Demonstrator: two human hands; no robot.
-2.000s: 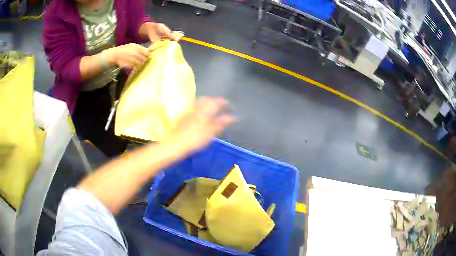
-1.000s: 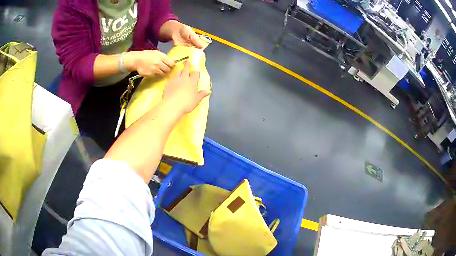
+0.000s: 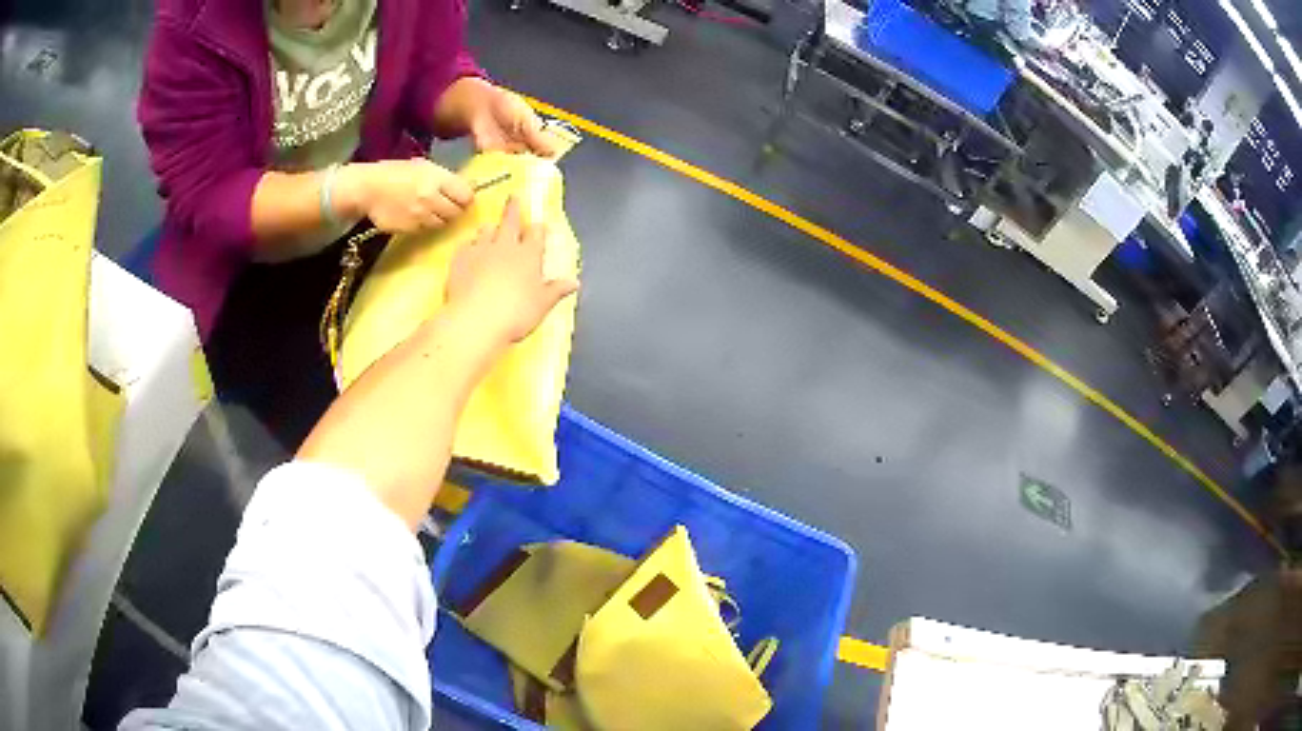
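A yellow tote bag [image 3: 517,400] hangs in front of the other worker. That worker's one hand [image 3: 410,194] holds a small thin item at its upper face, too small to name, and the other hand [image 3: 504,120] is at its top edge. My left hand [image 3: 500,279] lies palm down on the bag's upper face with fingers spread, just below the worker's hands. Dark chain-like links [image 3: 343,293] hang at the bag's left side. My right hand is out of the picture.
A blue crate [image 3: 714,500] below holds yellow bags [image 3: 660,660], one with a brown patch. At the left, a yellow bag [image 3: 50,386] lies over a white machine part [image 3: 150,350]. A white table [image 3: 985,678] with tan tabs [image 3: 1159,703] is lower right.
Two seconds ago my left hand was blurred in front of the bag's right edge; now it rests on the bag's face. The worker's hands stay at the bag's top. The view has shifted slightly.
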